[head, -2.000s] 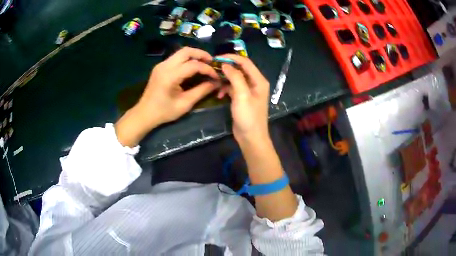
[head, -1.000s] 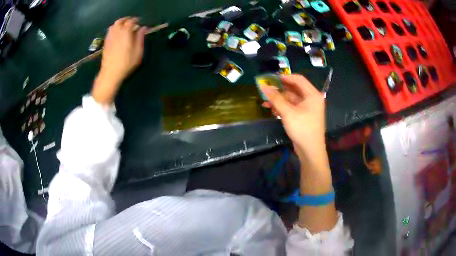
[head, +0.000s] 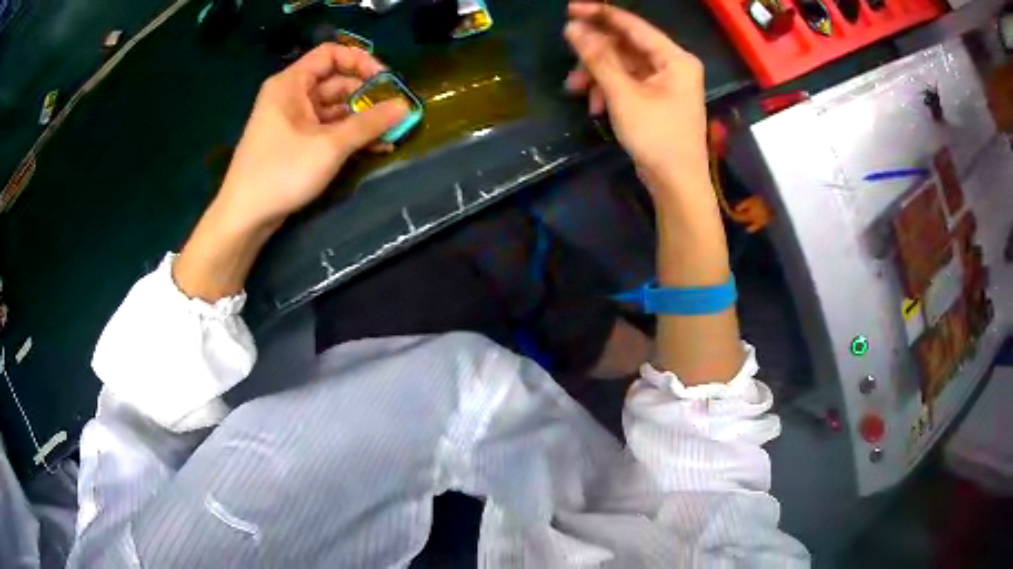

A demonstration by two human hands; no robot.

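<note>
My left hand (head: 306, 131) holds a smartwatch screen module (head: 387, 109) between thumb and fingers. The module has a teal rim and a yellow-gold inside, partly covered by my thumb. My right hand (head: 635, 83) is raised to the right of it over the mat's edge, fingers apart and holding nothing that I can see. An amber sheet (head: 461, 93) lies flat on the dark green mat between and below my hands. More modules (head: 472, 18) lie at the top edge of the view, partly cut off.
A red parts tray (head: 778, 56) with dark modules is at the upper right, cut off by the top edge. A white machine table (head: 822, 167) with reddish-brown fixture plates (head: 922, 239), a blue stick (head: 895, 175) and round buttons (head: 872, 427) is on the right.
The module has passed from my right hand to my left hand. My left hand has come back from the far left of the mat. The view has shifted, cutting off more of the pile and tray.
</note>
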